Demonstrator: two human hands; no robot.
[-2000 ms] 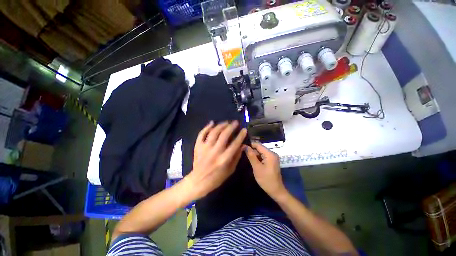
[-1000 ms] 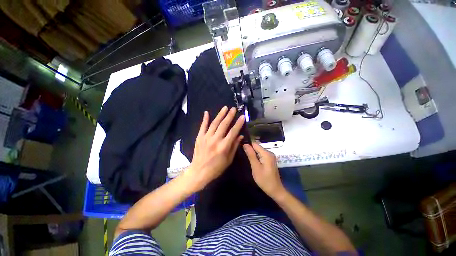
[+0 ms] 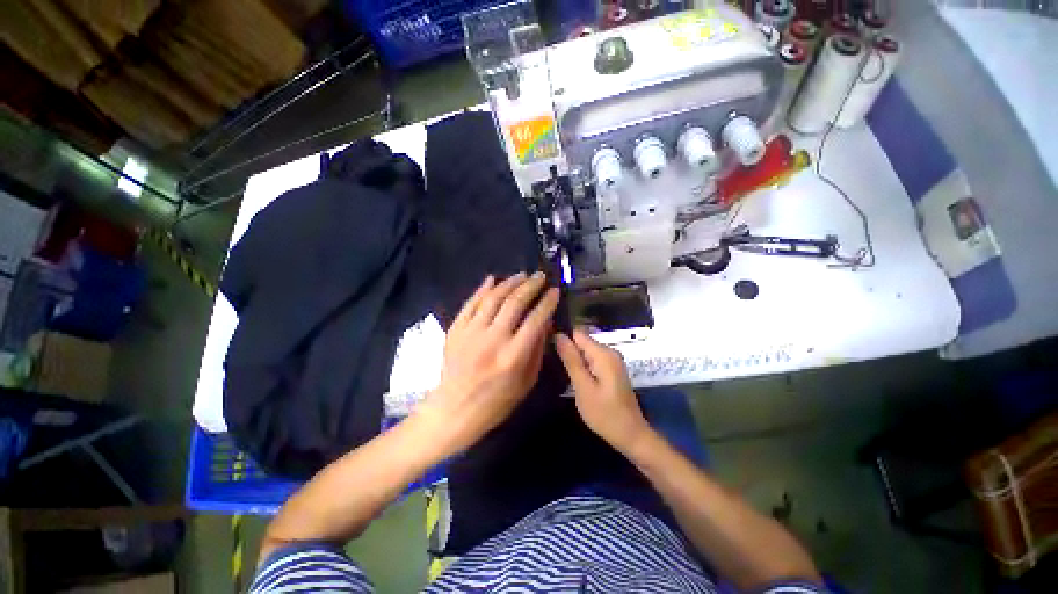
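Note:
A dark fabric panel (image 3: 476,221) lies left of the overlock machine (image 3: 661,93), runs under my hands at the presser foot and needle area (image 3: 563,232), and hangs over the table's front edge to my lap. My left hand (image 3: 495,348) lies flat on the panel just below the needle area, fingers slightly apart. My right hand (image 3: 598,377) pinches the panel's right edge between thumb and fingers near the table's front edge. A bunched dark garment body (image 3: 319,302) lies on the left of the table.
Thread snips (image 3: 783,244) and a red-yellow object (image 3: 760,174) lie right of the machine on the white table (image 3: 893,308). Thread cones (image 3: 826,84) stand behind. A blue crate (image 3: 226,473) is under the table's left front. A clear guard (image 3: 501,52) rises at the machine's upper left.
The panel has moved further back along the machine's left side. My left hand moved forward, then came slightly back with fingers closer together. My right hand stays at the edge. The view has shifted slightly.

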